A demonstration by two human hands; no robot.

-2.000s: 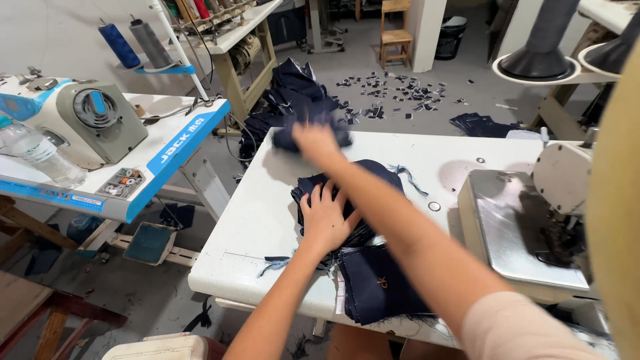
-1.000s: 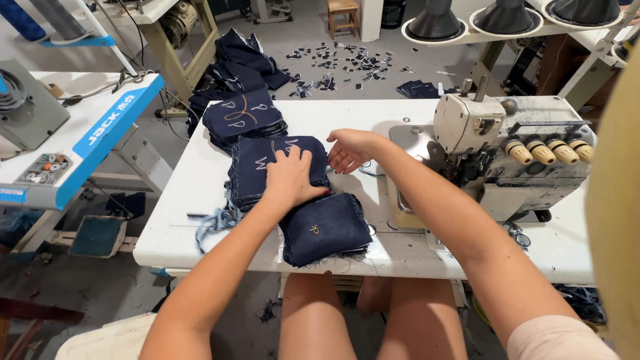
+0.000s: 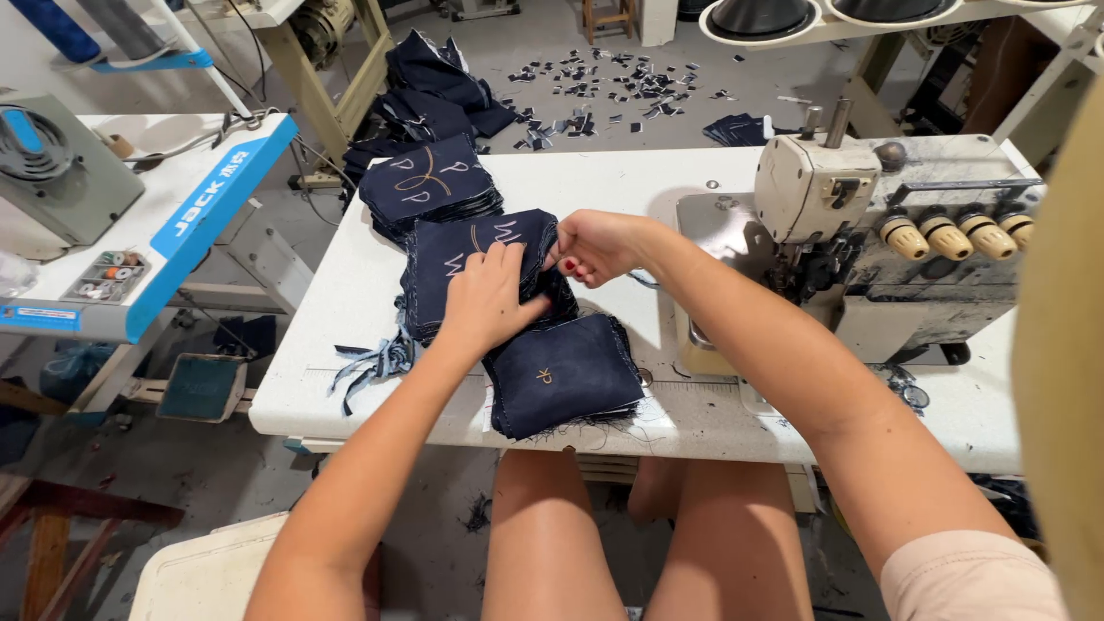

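Three stacks of dark denim pieces lie on the white sewing table. My left hand [image 3: 492, 297] rests with spread fingers on the middle denim stack [image 3: 431, 269], whose top piece bears chalk marks and a stitched curve. At that stack's right edge, my right hand [image 3: 597, 248] has its fingertips bent against the fabric; whether they pinch a piece is hard to tell. Behind is a second denim stack [image 3: 418, 185] with chalk marks. Nearest my body, a smaller denim stack [image 3: 565, 375] carries small yellow embroidery. Blue fabric strips [image 3: 379, 360] lie left of the middle stack.
An overlock sewing machine [image 3: 897, 233] stands on the right of the table. At left is another table with a blue edge [image 3: 211, 216] and a tray of bobbins [image 3: 108, 276]. Dark fabric [image 3: 440, 86] and scattered scraps [image 3: 604, 86] lie on the floor behind.
Two seconds ago one hand was blurred at the back of the table with dark fabric; both hands are now at the middle stack. Since one second ago, the right hand's fingers have closed in at its edge.
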